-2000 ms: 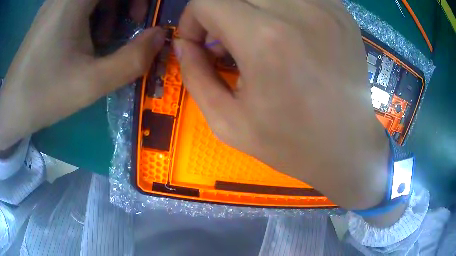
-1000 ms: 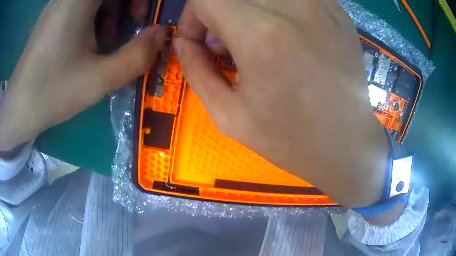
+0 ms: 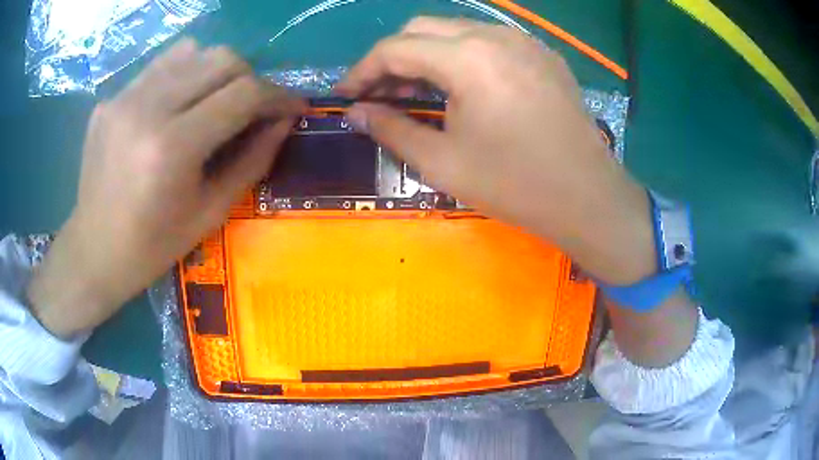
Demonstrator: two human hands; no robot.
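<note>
The orange tablet housing (image 3: 359, 296) with a black rim lies flat on bubble wrap (image 3: 180, 395). The circuit board (image 3: 359, 205) runs along its far edge, with a large black panel (image 3: 325, 164) and a silver shield cover (image 3: 391, 171). My left hand (image 3: 180, 162) is at the far left edge of the housing, thumb and fingertips pinched together. My right hand (image 3: 503, 144) is just right of it, fingertips also pinched at the far rim. Whatever lies between the fingertips is too thin or hidden to tell.
A crinkled clear plastic bag (image 3: 76, 40) lies upper left on the green mat (image 3: 242, 45). Thin white cables (image 3: 337, 7) and an orange stick (image 3: 575, 45) lie beyond the housing. Yellow tape (image 3: 754, 56) crosses the upper right. Foam strips (image 3: 395, 371) line the near edge.
The housing now sits straighter and shows more fully. Both hands have moved from its left side to its far rim. The black panel has come into fuller view.
</note>
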